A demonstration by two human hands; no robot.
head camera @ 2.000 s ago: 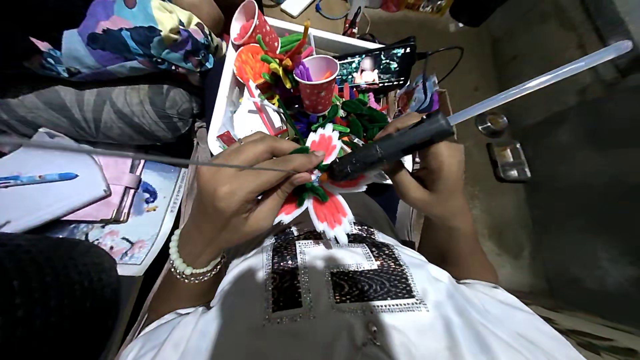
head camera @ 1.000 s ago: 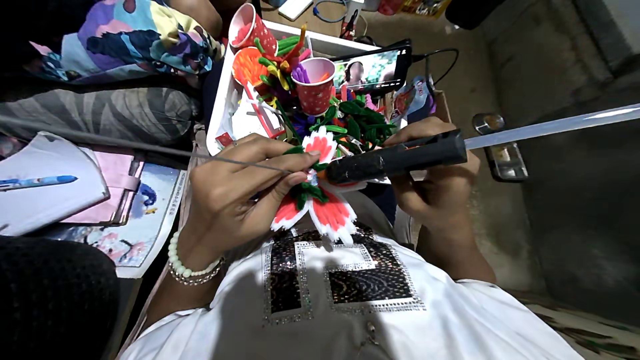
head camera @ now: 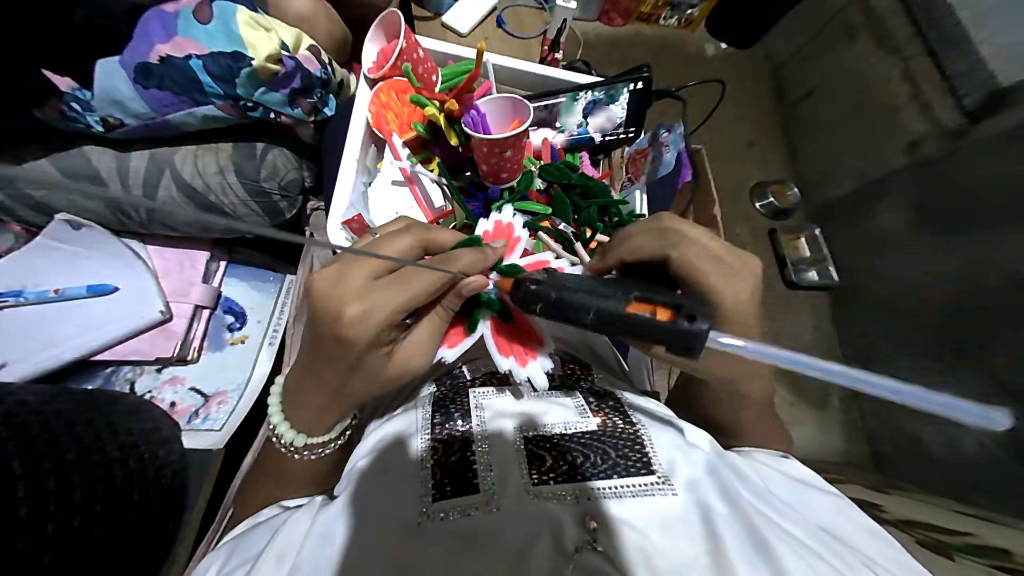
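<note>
My left hand point(head camera: 392, 304) pinches a flower point(head camera: 516, 340) of red and white pipe cleaners at its green centre. A thin dark stem point(head camera: 392, 258) runs from the flower leftward over my fingers. My right hand point(head camera: 688, 280) is closed around a black hot glue gun point(head camera: 608, 308); its grip and trigger are hidden. The orange nozzle point(head camera: 504, 285) is at the flower's centre, beside my left fingertips; whether it touches cannot be told. A clear glue stick point(head camera: 864, 380) sticks out of the gun's rear, slanting down to the right.
Ahead, a white tray point(head camera: 344, 180) holds red paper cups point(head camera: 498, 148), green pipe cleaners point(head camera: 572, 192) and a phone point(head camera: 596, 112) with a lit screen. Notebooks and a blue pen point(head camera: 60, 295) lie at left. Metal dishes point(head camera: 804, 256) are at right. Another person's patterned clothing point(head camera: 224, 64) is at upper left.
The glue gun has turned in my right hand: its rear end and glue stick pointed up to the right earlier and now slant downward. My left hand keeps hold of the flower.
</note>
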